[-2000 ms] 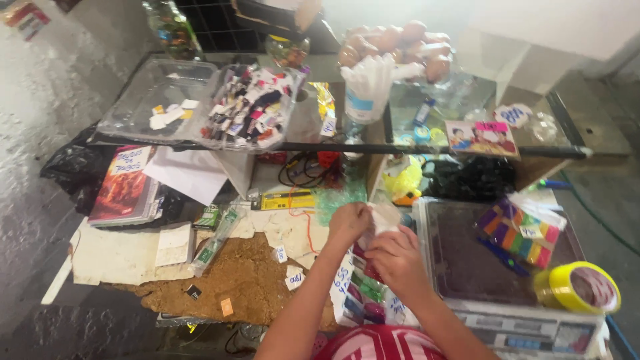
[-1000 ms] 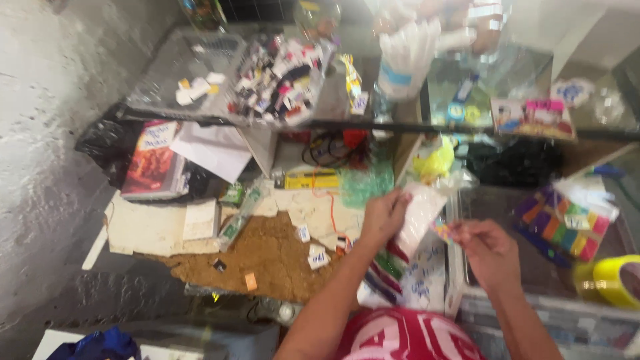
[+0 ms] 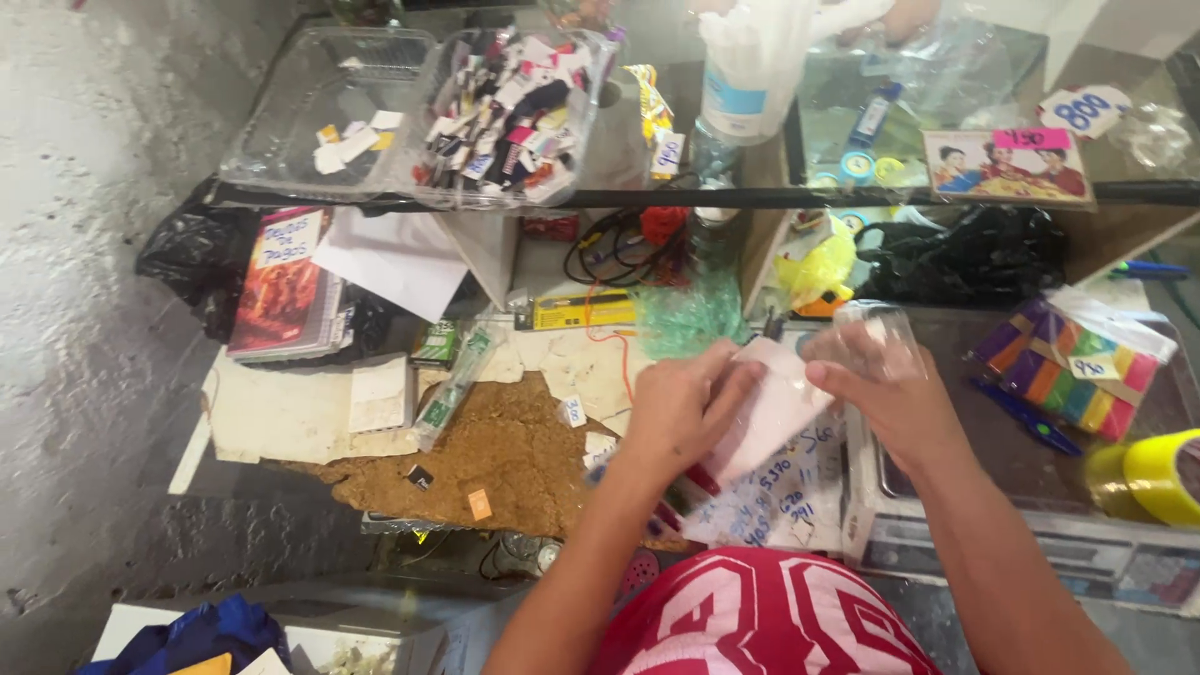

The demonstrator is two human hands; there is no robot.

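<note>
A flat white packet [image 3: 764, 408], its contents unclear, lies between my hands. My left hand [image 3: 684, 403] grips its left edge between thumb and fingers. At its upper right, my right hand [image 3: 877, 384] has a clear plastic wrapper [image 3: 886, 337] over its fingers; whether wrapper and packet are one piece cannot be told. Beneath the packet is a sheet of paper with handwritten figures [image 3: 783, 497], and small red and green packaged things, partly hidden by my left wrist. A green mesh bag [image 3: 689, 314] lies just beyond my left hand.
A scale [image 3: 994, 525] at the right carries a pack of coloured craft sticks [image 3: 1078, 366] and a yellow tape roll [image 3: 1162, 478]. Overhead, a glass shelf [image 3: 628, 192] holds clear plastic trays [image 3: 328, 112] and a plastic cup [image 3: 745, 84]. Notebooks [image 3: 281, 291] lie at the left, beside a black bag [image 3: 192, 253].
A second ago my right hand was apart from the white packet, pinching a small coloured thing; now it is up against the packet, with clear plastic over its fingers.
</note>
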